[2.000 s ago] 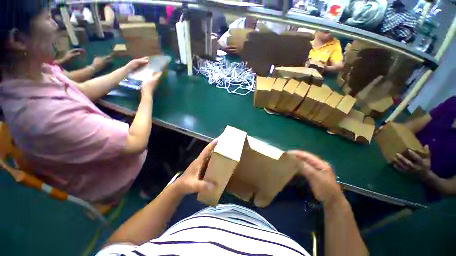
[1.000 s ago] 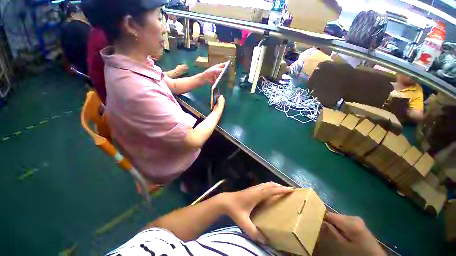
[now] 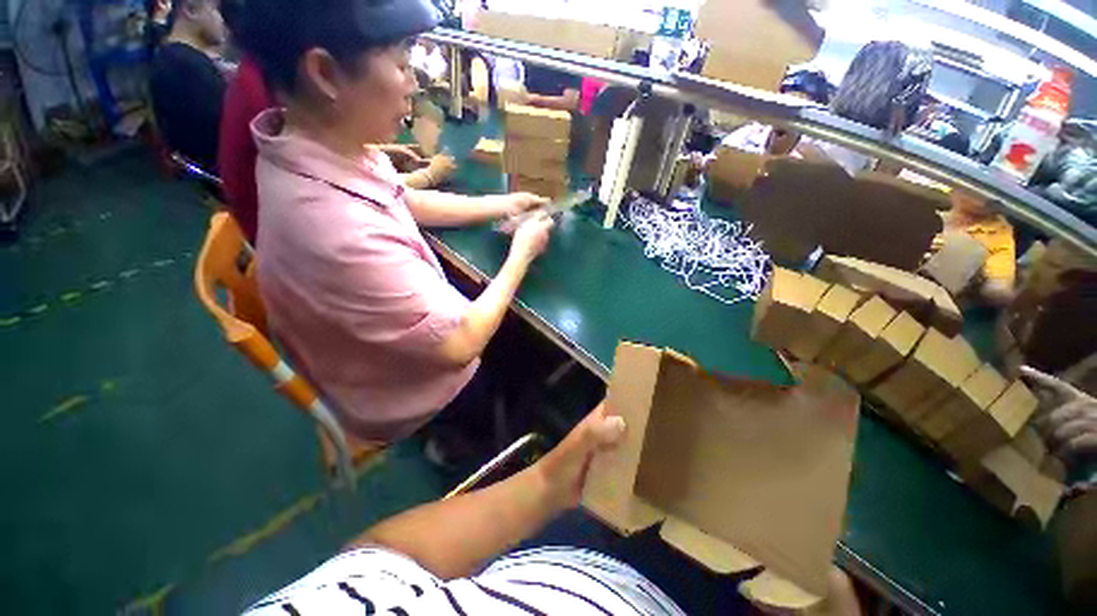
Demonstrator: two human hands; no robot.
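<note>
A brown mailer box (image 3: 752,463) is held open over my lap, its wide lid panel raised to the right and its small flaps hanging at the lower edge. My left hand (image 3: 589,451) grips the narrow tray part at the box's left side, thumb on its face. My right hand (image 3: 838,594) is at the lower right corner of the lid, mostly hidden behind the cardboard and near the picture's edge. Its fingers do not show.
A row of nested open boxes (image 3: 896,355) stands on the green table (image 3: 589,289) at the right, with another person's hand (image 3: 1065,415) beside it. White cables (image 3: 698,247) lie mid-table. A neighbour in pink (image 3: 361,265) sits left on an orange chair (image 3: 229,283). A metal shelf runs overhead.
The box has gone from a closed-looking shape to open, with its inside showing. My right hand has moved lower. The neighbour's hands and thin object have lowered. Another hand has appeared at right.
</note>
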